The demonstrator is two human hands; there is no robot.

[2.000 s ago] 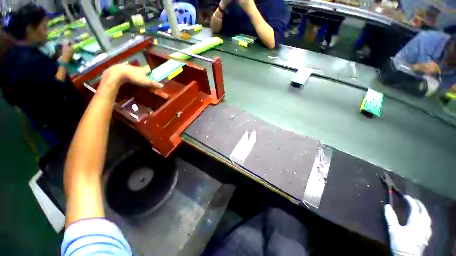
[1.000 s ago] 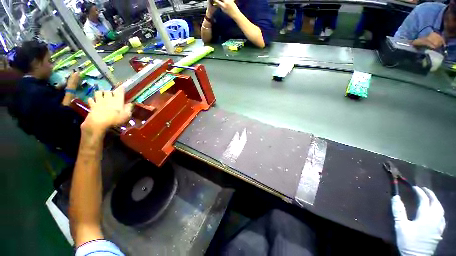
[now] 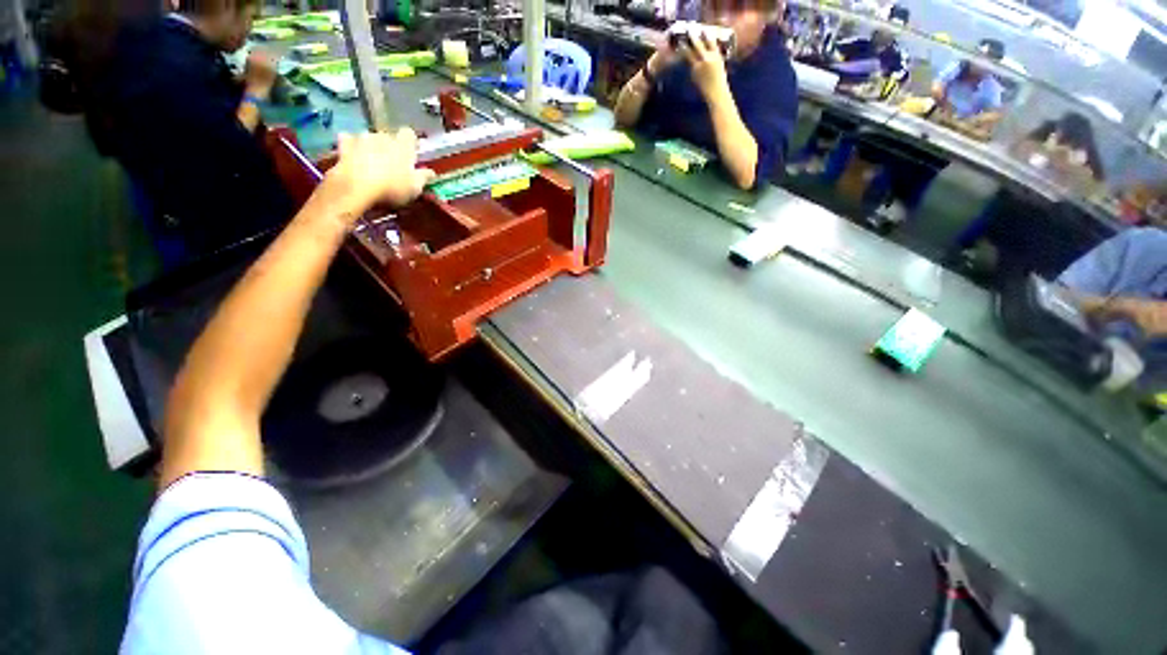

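The orange-red rack (image 3: 480, 262) stands at the left end of the bench. A green circuit board (image 3: 486, 179) with a yellow part lies in it. My bare left hand (image 3: 378, 169) is curled at the rack's left end, beside the grey bar; what its fingers grip is hidden. My right hand (image 3: 982, 639), in a white glove, is cut off by the bottom edge. Its fingertips are at the handles of the dark side cutters (image 3: 951, 589), whose jaws point up over the black mat.
Boards lie on the green conveyor belt (image 3: 717, 282), one at the right (image 3: 910, 340). Silvery tape (image 3: 778, 505) crosses the black mat (image 3: 691, 397). A black reel (image 3: 352, 399) sits below the rack. A person (image 3: 736, 102) is across the belt, others at left and right.
The board my left hand held over the rack now lies in it, and that hand has curled at the rack's left end. The view has turned; my right hand is now mostly out of frame.
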